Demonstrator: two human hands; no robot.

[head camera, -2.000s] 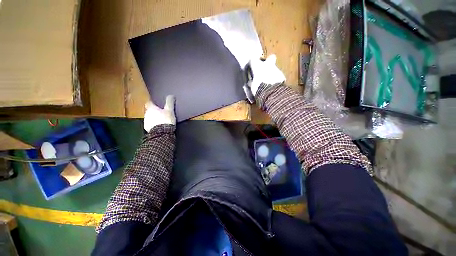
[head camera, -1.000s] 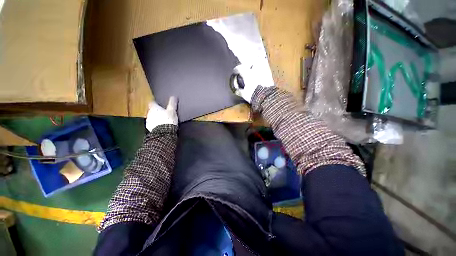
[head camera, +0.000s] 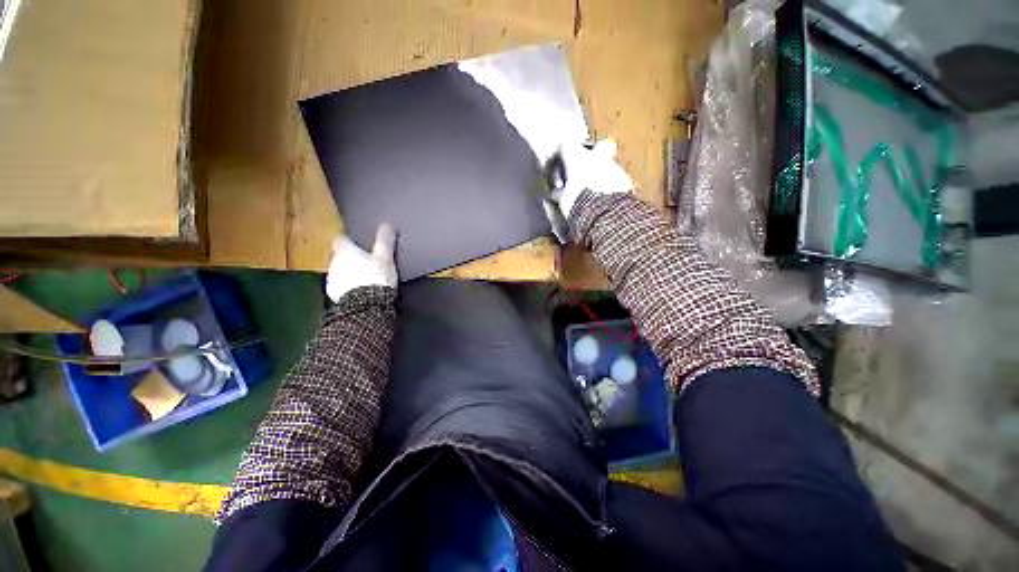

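Observation:
A flat black panel (head camera: 430, 162) with a ragged silver-white patch at its upper right lies on the cardboard-covered bench. My left hand (head camera: 362, 266), in a white glove, holds the panel's near left edge, thumb on top. My right hand (head camera: 590, 175), in a white glove, is closed around a dark rounded air sander (head camera: 554, 177) at the panel's right edge, by the lower end of the silver patch. The hand hides most of the tool, and its contact with the panel cannot be made out.
A large carton (head camera: 95, 123) stands left of the panel. A black-framed panel with green strips (head camera: 886, 168) lies on clear plastic (head camera: 721, 145) at the right. Blue bins holding round discs stand below left (head camera: 156, 363) and below the bench edge (head camera: 617, 391).
My right hand with the sander moved left onto the panel, then back right to its edge. My left hand keeps its place on the near left edge.

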